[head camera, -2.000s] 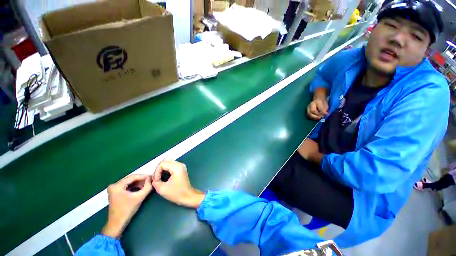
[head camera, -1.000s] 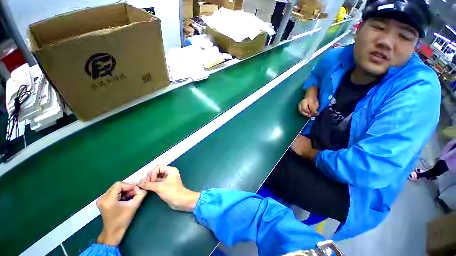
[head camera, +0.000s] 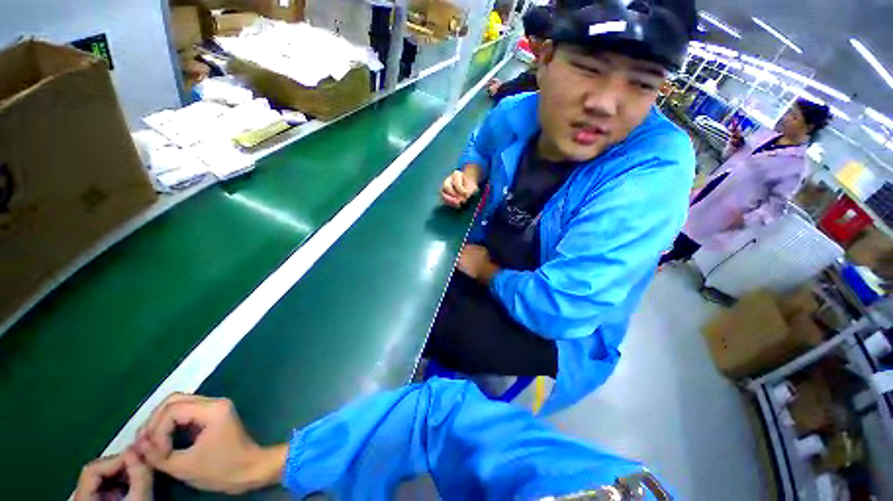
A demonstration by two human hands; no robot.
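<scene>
My right hand (head camera: 211, 445) is over the dark green worktop (head camera: 333, 338) at the lower left, its thumb and forefinger pinched together. My left hand (head camera: 116, 478) is beside it at the bottom left, cut off by the picture's edge, its fingertips meeting the right hand's. Any part between the fingertips is too small or hidden to tell.
A long white strip (head camera: 284, 281) separates the worktop from the green belt (head camera: 186, 256). A brown carton (head camera: 73, 176) and white papers (head camera: 201, 137) stand across the belt. A person in a blue smock (head camera: 587, 245) sits close on the right.
The view has turned right, so my hands now sit lower left and my left hand is partly cut off. My fingertips stay together. A person in pink has come into view.
</scene>
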